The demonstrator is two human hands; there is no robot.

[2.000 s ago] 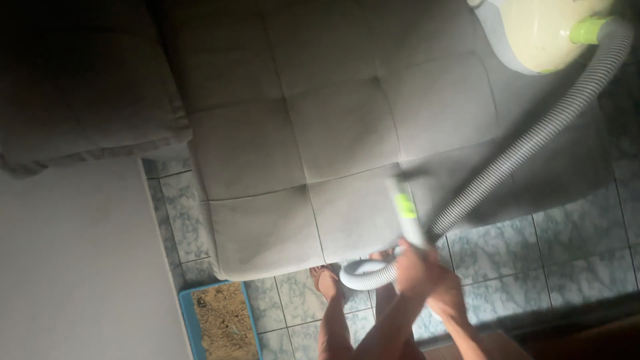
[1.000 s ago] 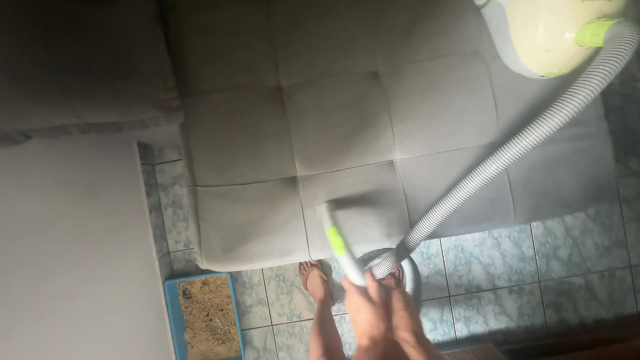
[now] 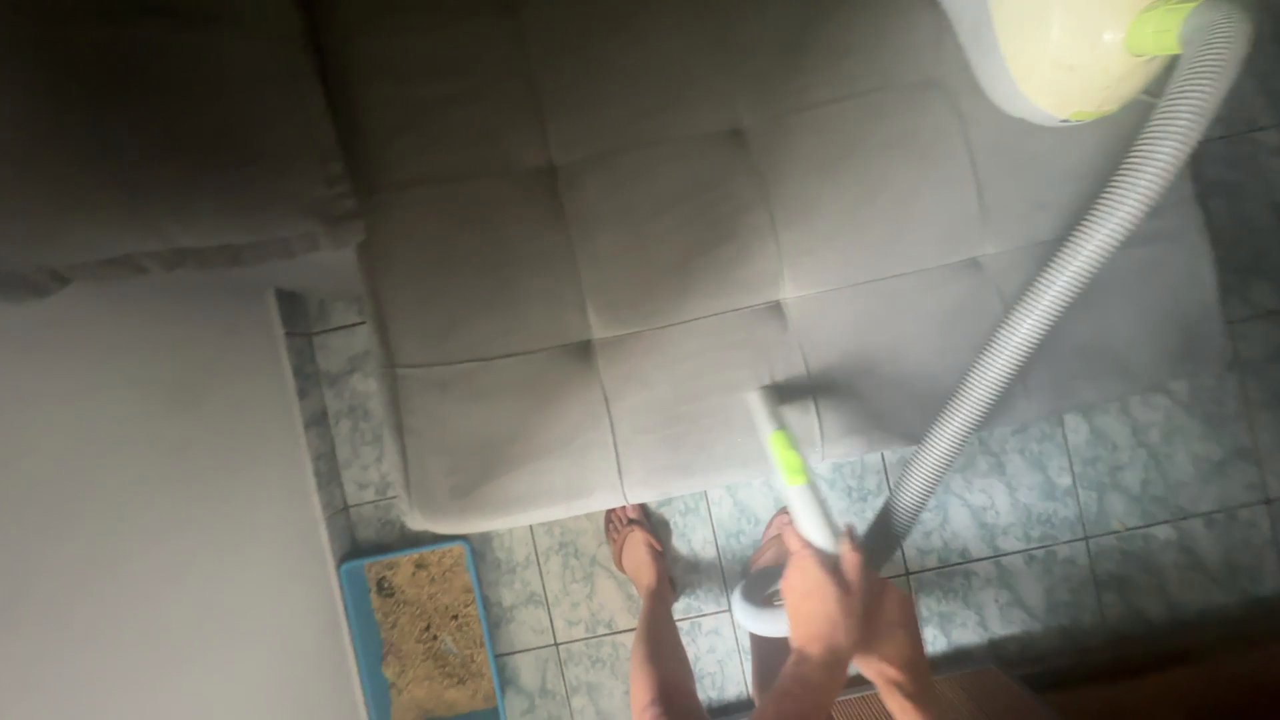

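A white vacuum cleaner handle with a green part (image 3: 788,458) points up and left over the front edge of a grey tufted sofa seat (image 3: 680,400). My left hand (image 3: 820,598) is closed around the handle's lower end. Close beside it on the right, my right hand (image 3: 888,620) grips the same handle near the hose joint, its fingers partly hidden. The ribbed grey vacuum hose (image 3: 1060,270) runs from there to the cream and green vacuum cleaner body (image 3: 1070,55), at the upper right above the seat. Whether the nozzle end touches the fabric cannot be told.
A blue tray of litter-like granules (image 3: 430,630) lies on the tiled floor (image 3: 590,580) by a pale wall (image 3: 150,480). My sandalled feet (image 3: 635,550) stand at the sofa's front edge, a hose loop (image 3: 762,603) near one. A dark cushion (image 3: 160,130) fills the upper left.
Both hands have stayed on the handle. Its tip has swung left and then back right above the seat edge.
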